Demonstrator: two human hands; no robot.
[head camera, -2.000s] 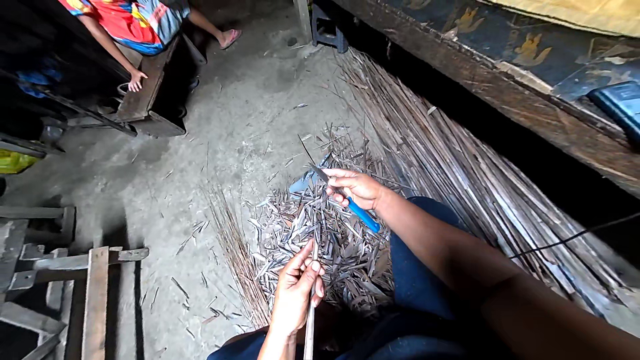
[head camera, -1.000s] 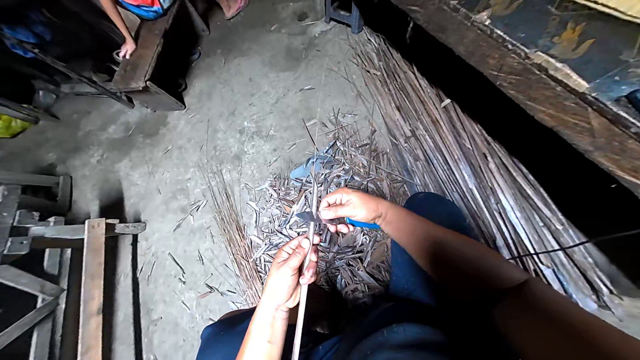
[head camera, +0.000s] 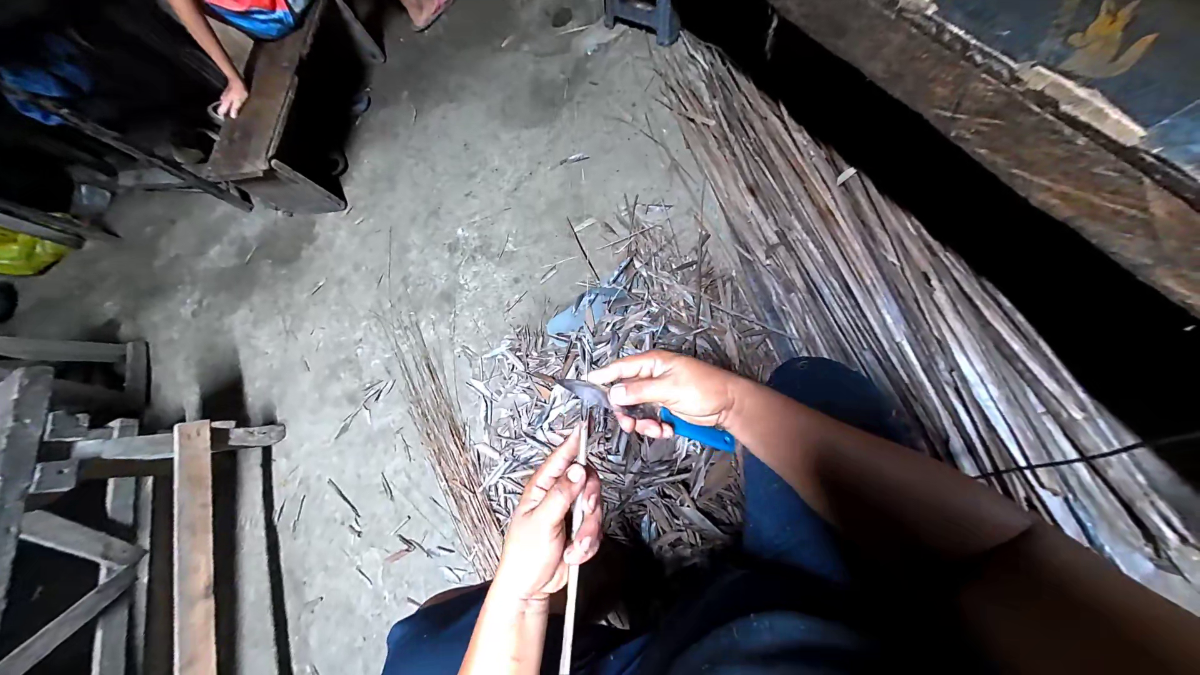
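Note:
My left hand (head camera: 560, 516) grips a thin pale stick (head camera: 571, 600), which runs from the lower edge of the view up between the fingers. Just above and to the right, my right hand (head camera: 670, 386) is closed on a knife with a blue handle (head camera: 697, 431). The knife's dark blade (head camera: 583, 390) points left and lies across the upper part of the stick; whether it touches the stick is hard to tell. Below both hands a heap of dry shavings (head camera: 689, 511) covers the floor, with a bluish sandal-like thing (head camera: 574, 315) partly buried in it.
Long dry stalks (head camera: 844, 244) lie along the right, beside a raised wooden edge (head camera: 1012, 141). A bundle of thin sticks (head camera: 441, 436) lies left of the heap. Wooden frames (head camera: 194, 544) stand at lower left. At upper left, a person's hand (head camera: 233, 97) rests on a wooden bench (head camera: 267, 103).
The knife was raised above my left hand two seconds ago, its blade pointing up and left. One second ago it was down at the stick, where it still is.

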